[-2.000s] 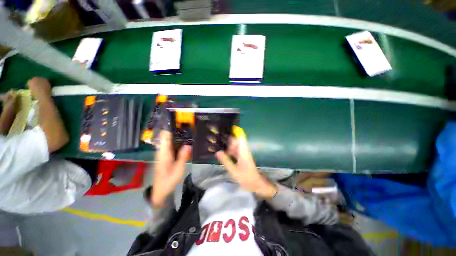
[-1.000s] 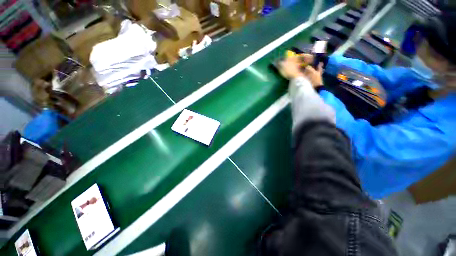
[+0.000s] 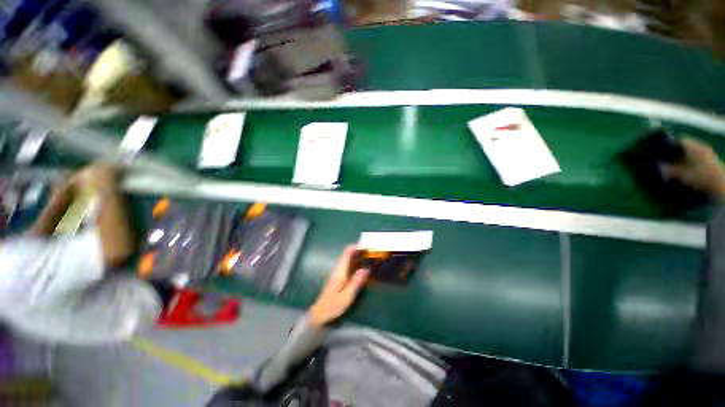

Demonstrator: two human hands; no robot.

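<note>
My left hand (image 3: pixel 340 288) holds a black carton sleeve (image 3: pixel 389 267) with an orange band and a whitish upper edge, above the near ledge. My right hand (image 3: pixel 693 168), blurred at the far right, is on a plain black box (image 3: pixel 658 171) over the belt. Its fingers lie on the box's right part. Two fanned stacks of black-and-orange sleeves lie to the left, one nearer (image 3: pixel 266 248) and one farther left (image 3: pixel 184 238).
White-faced boxes (image 3: pixel 515 146) lie spaced along the green belt (image 3: pixel 429 151), between pale rails (image 3: pixel 477 212). A neighbour's white sleeve (image 3: pixel 63 266) and arms are at left. A red stool (image 3: pixel 199 308) stands below the ledge.
The view has swung back left from the blue-clad worker. My right hand, earlier reaching towards that worker, is now at the black box over the belt. My left hand is back in view with a sleeve.
</note>
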